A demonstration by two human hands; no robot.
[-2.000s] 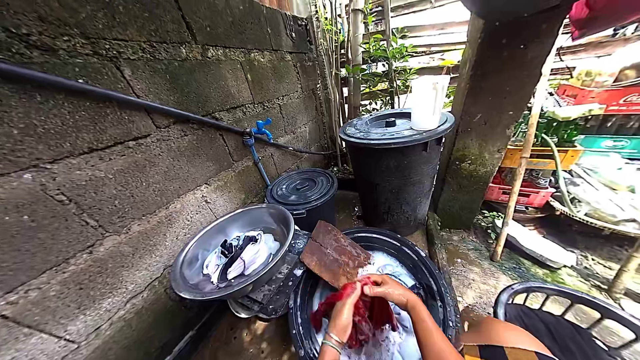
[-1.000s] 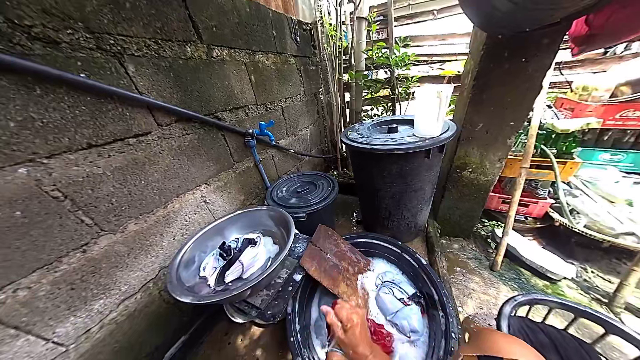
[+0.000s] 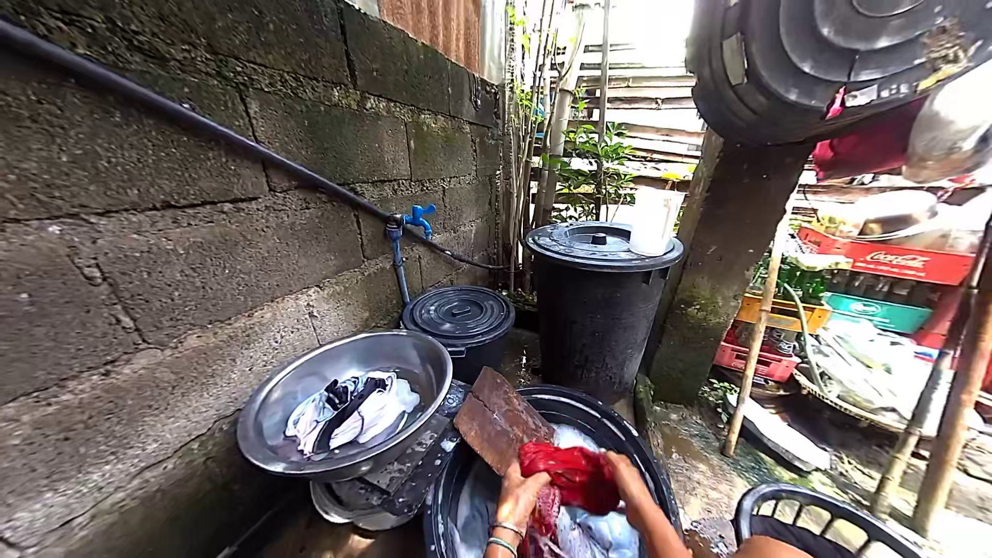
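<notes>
A wet red cloth (image 3: 577,479) is stretched between my two hands above a round black plastic tub (image 3: 649,465). My left hand (image 3: 521,500), with bracelets at the wrist, grips its left end; my right hand (image 3: 626,484) grips its right end. Suds and pale wet laundry (image 3: 604,531) lie in the tub beneath. A brown wooden board (image 3: 500,418) leans at the tub's far left rim, just beyond my left hand. To the left, a stainless steel basin (image 3: 267,395) holds white, pale blue and dark clothes (image 3: 356,411).
Behind stand a small lidded black bucket (image 3: 459,314) and a large lidded black bin (image 3: 597,325) bearing a white pitcher (image 3: 656,221). A blue tap (image 3: 419,221) is by the block wall (image 3: 186,256). A black plastic basket (image 3: 821,515) sits right; bottle crates (image 3: 883,256) stand behind bamboo poles.
One second ago the red cloth lay low in the suds with a hand by the board; now both hands hold it raised above the tub.
</notes>
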